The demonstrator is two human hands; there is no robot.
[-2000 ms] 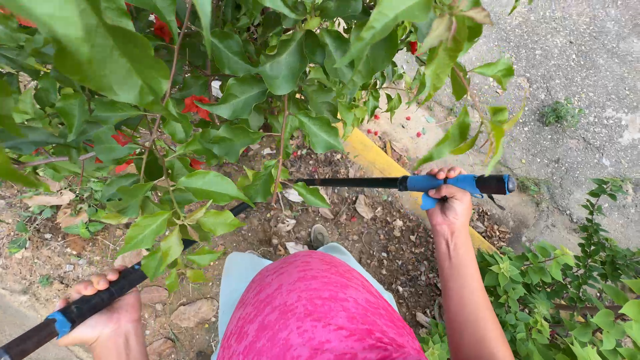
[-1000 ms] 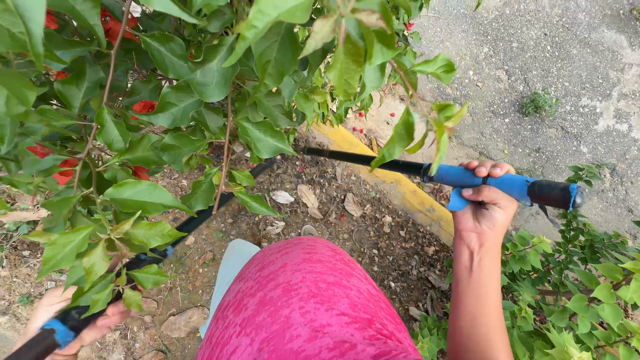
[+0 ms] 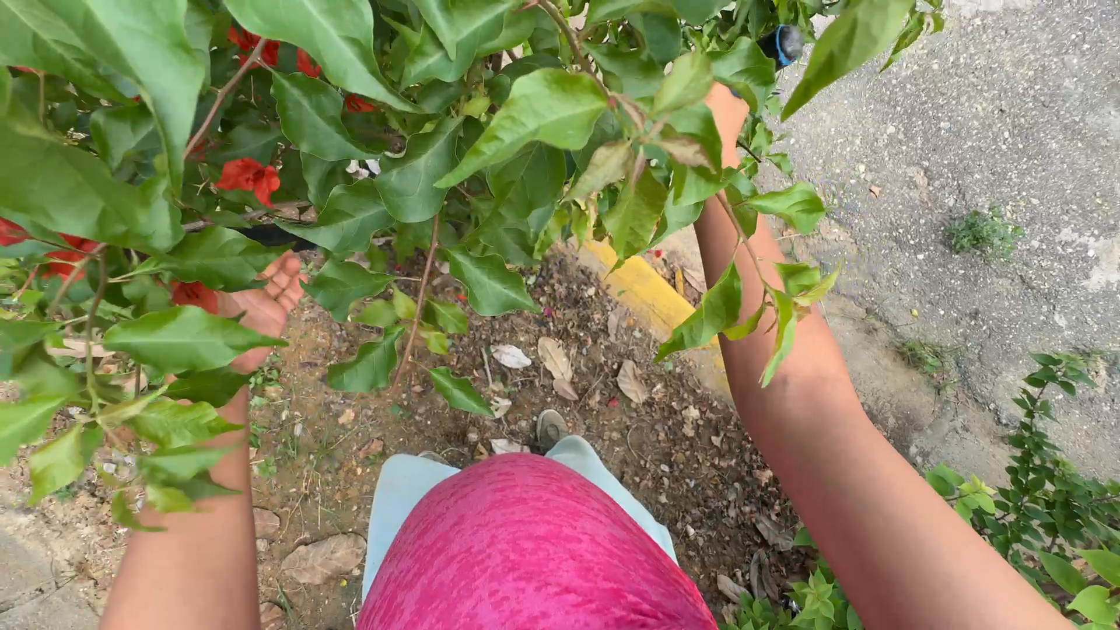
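Among the leaves of a bougainvillea bush (image 3: 525, 114) with red bracts, my left hand (image 3: 267, 302) reaches in with its fingers partly spread, just below a dark stretch of pole seen between leaves; whether it touches the pole is hidden. My right hand (image 3: 726, 114) is stretched forward at the upper right, mostly covered by foliage, so its fingers cannot be made out. Close beyond it the black end of a tool handle with a blue ring (image 3: 781, 45) sticks out of the leaves. The rest of the tool is hidden.
A yellow-painted curb (image 3: 647, 289) runs between the leaf-littered soil and the grey pavement (image 3: 919, 175). Low green shrubs (image 3: 1041, 490) grow at the lower right. Dry leaves and stones lie on the soil. A shoe (image 3: 551, 427) shows below the bush.
Both hands have moved forward into the bush, and the blue-taped handle has gone forward from the right side. Leaves now hide most of the pole that showed earlier.
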